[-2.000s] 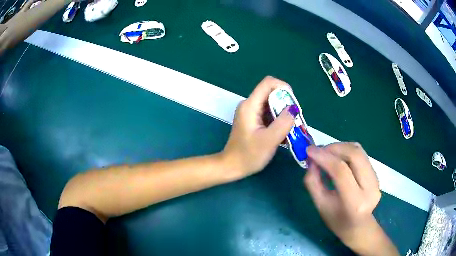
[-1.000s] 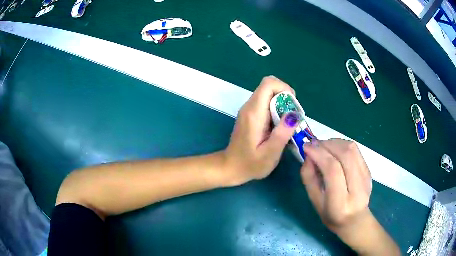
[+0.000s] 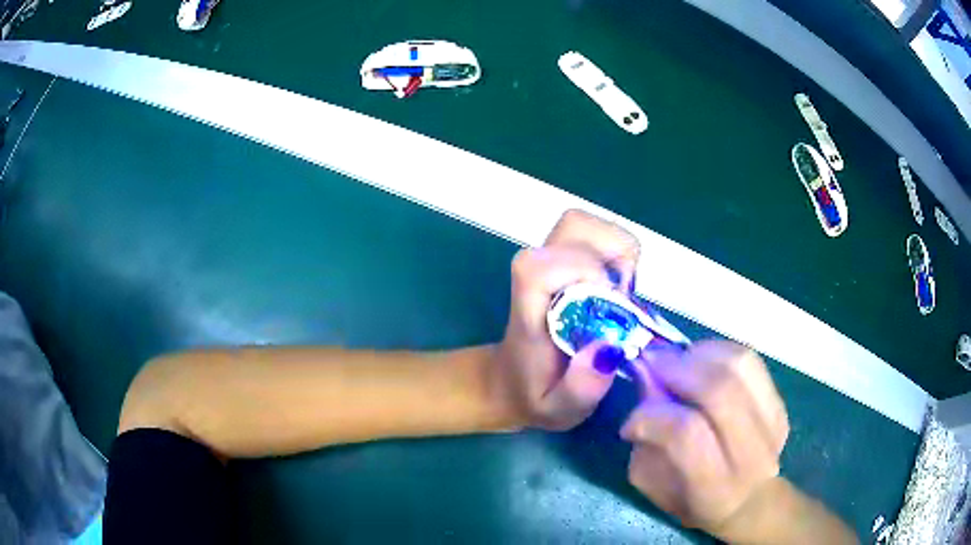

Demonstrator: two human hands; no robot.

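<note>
My left hand [image 3: 559,330] grips a white oval housing half [image 3: 557,308] above the worktop, with the thumb over its inside. A green circuit board [image 3: 582,319] shows in the end towards me, under a bluish glare. My right hand [image 3: 708,431] is at the other end of the housing, its fingertips bent together against it. The fingers are blurred, and I cannot tell whether they pinch a wire or the shell. The blue battery is hidden by my fingers and the glare.
The dark green conveyor belt [image 3: 511,138] lies beyond the pale rail [image 3: 426,170]. It carries an open white unit [image 3: 458,72] with blue and red parts, a flat white strip [image 3: 603,94], and more units and strips at the right. Crinkled whitish plastic [image 3: 928,490] is at the right edge.
Both hands and the housing have moved lower, and the housing is tilted differently. A bluish glare now covers its inside. The pieces on the belt have moved to the right.
</note>
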